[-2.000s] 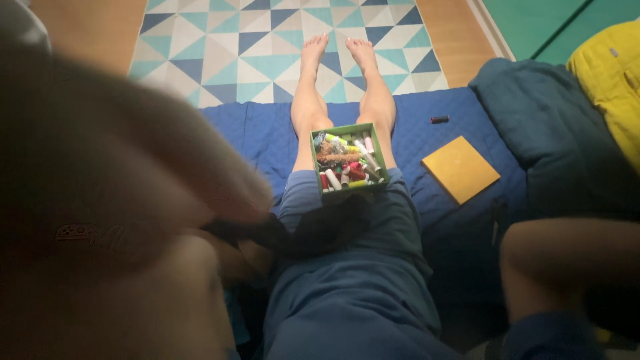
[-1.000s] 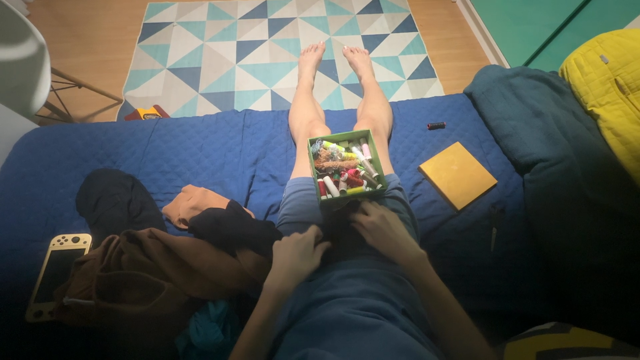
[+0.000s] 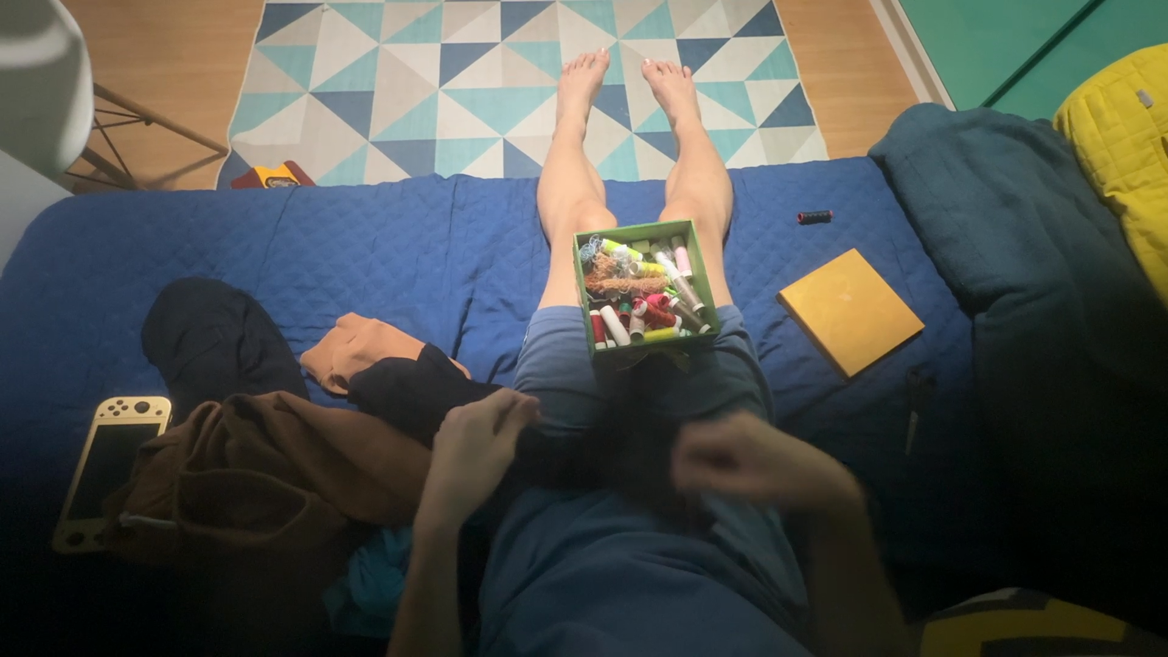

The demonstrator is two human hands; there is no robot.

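Observation:
A green open box [image 3: 707, 283] full of thread spools and small skeins rests on my thighs near the knees. Below it, a dark cloth [image 3: 630, 429] lies across my lap, partly lost in shadow. My left hand [image 3: 484, 443] is over the left thigh with thumb and fingers pinched together; whether something thin is between them cannot be made out. My right hand [image 3: 757, 456] hovers over the right thigh, blurred and curled, its grip unclear. On the bed to the right are a dark thread spool [image 3: 815, 217], a yellow square box lid [image 3: 850, 312] and small dark-handled scissors [image 3: 913, 411].
Left on the blue quilt [image 3: 365, 237] are a brown garment [image 3: 274, 465], dark and peach cloths [image 3: 365, 351], a teal cloth [image 3: 370, 584] and a handheld game console [image 3: 114, 465]. A dark teal blanket [image 3: 967, 210] and a yellow quilted cover [image 3: 1122, 146] lie at the right.
The large blurred hand that filled the left of the view two seconds ago is down at the lap. Since one second ago, my hands have moved apart, the right one shifting right.

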